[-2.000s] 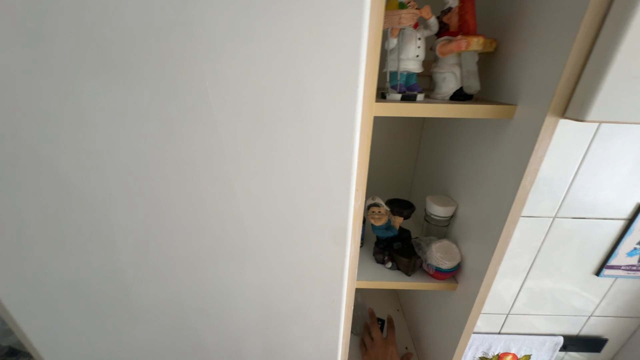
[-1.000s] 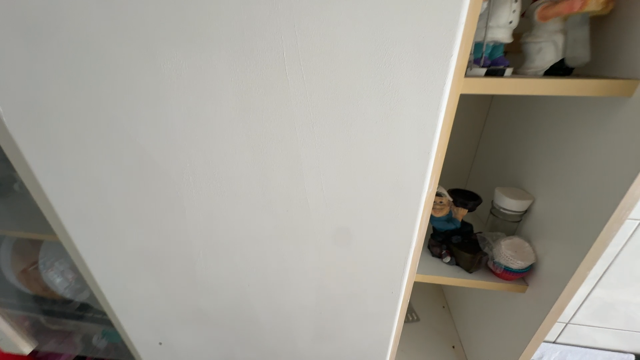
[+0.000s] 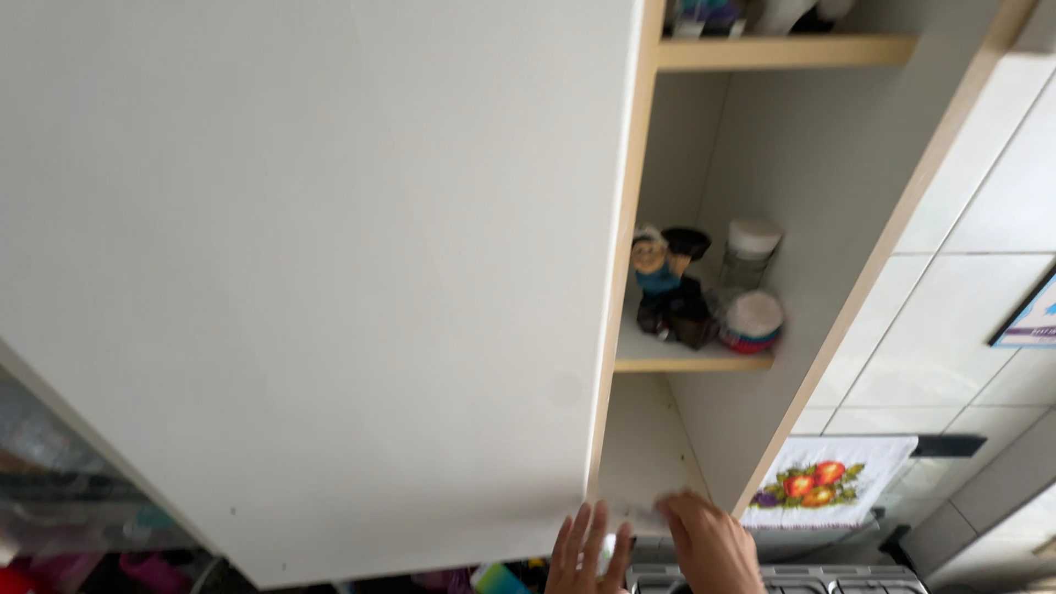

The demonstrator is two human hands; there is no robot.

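My left hand (image 3: 587,551) is raised at the bottom middle, fingers spread, its tips by the lower corner of the white cabinet panel (image 3: 330,289). Just to its right, my right hand (image 3: 709,540) is bent, its fingertips blurred near the lowest open compartment (image 3: 648,437); whether they hold anything cannot be made out. On the shelf (image 3: 693,364) above stand a small chef figurine (image 3: 657,264) with dark parts, a glass jar with a white lid (image 3: 752,247) and a round stack of wrapped pale and red items (image 3: 752,322).
More figurines (image 3: 709,15) stand on the upper shelf (image 3: 784,53). A towel printed with fruit (image 3: 813,483) hangs on the white tiled wall (image 3: 982,305) at the right. A stove top (image 3: 784,580) lies below the hands. At the left is a glass-fronted section (image 3: 62,470).
Both hands have come into view at the bottom; one second ago neither showed. Two seconds ago one hand was in the lowest compartment. The view has shifted downward since a second ago.
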